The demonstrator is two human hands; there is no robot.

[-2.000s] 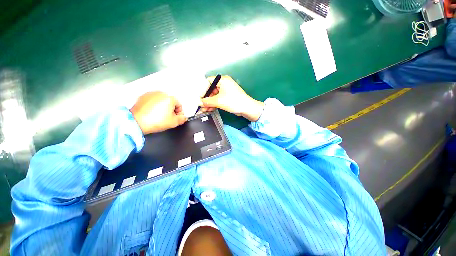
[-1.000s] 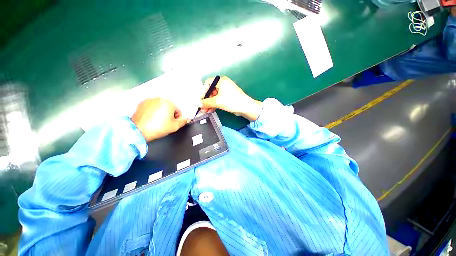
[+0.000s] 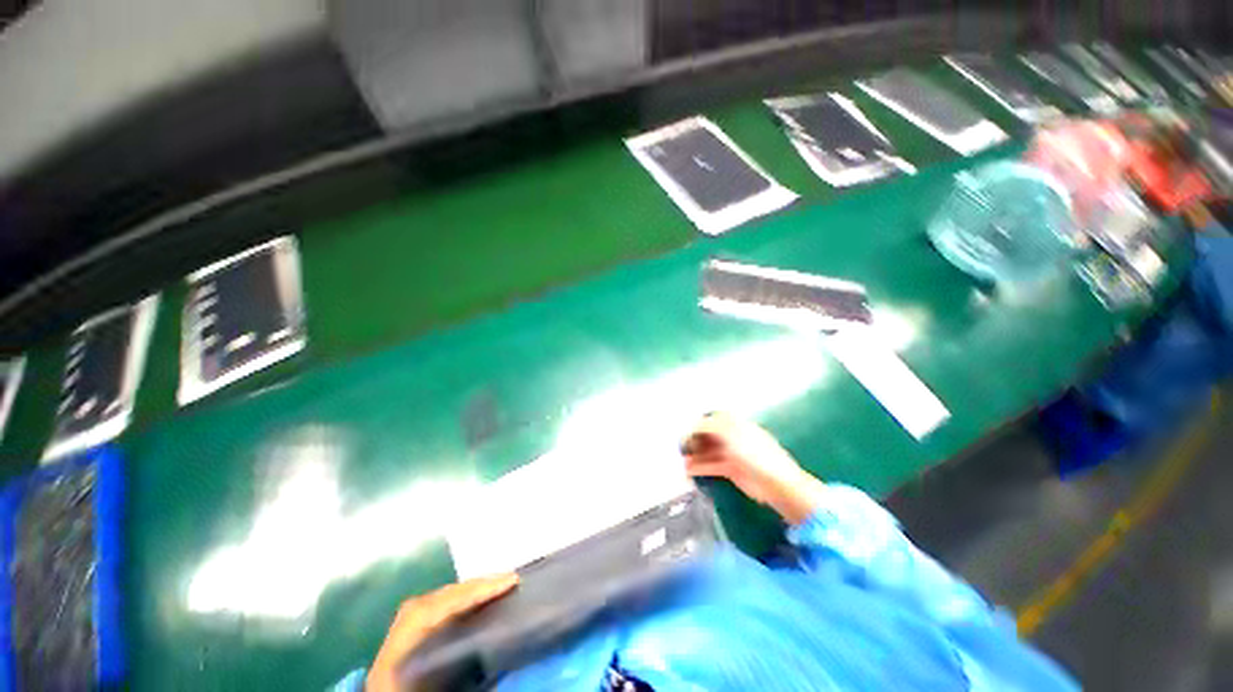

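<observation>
The tablet rear cover (image 3: 595, 575), dark grey with white squares inside, lies tilted against my body at the bench edge. My left hand (image 3: 440, 619) grips its left end, fingers over the upper edge. My right hand (image 3: 751, 460) is just beyond the cover's far right corner, fingers closed around a small dark thing that looks like the black pen-like tool (image 3: 698, 449); blur hides its tip. A white backing sheet (image 3: 507, 521) lies under and beyond the cover. The near side of the cover is blurred against the smock.
Beyond the green bench mat, a conveyor (image 3: 473, 264) carries several covers on white sheets. A blue parts bin (image 3: 111, 575) is at left. A striped part sheet (image 3: 784, 293) and white strip (image 3: 892, 385) lie ahead right. A teal fan (image 3: 1001, 223) and a person's blue sleeve (image 3: 1163, 338) are farther right.
The view has lifted, showing the conveyor and bin. My left hand has moved from the cover's far edge to its left end. My right hand has drawn slightly away from the cover's edge.
</observation>
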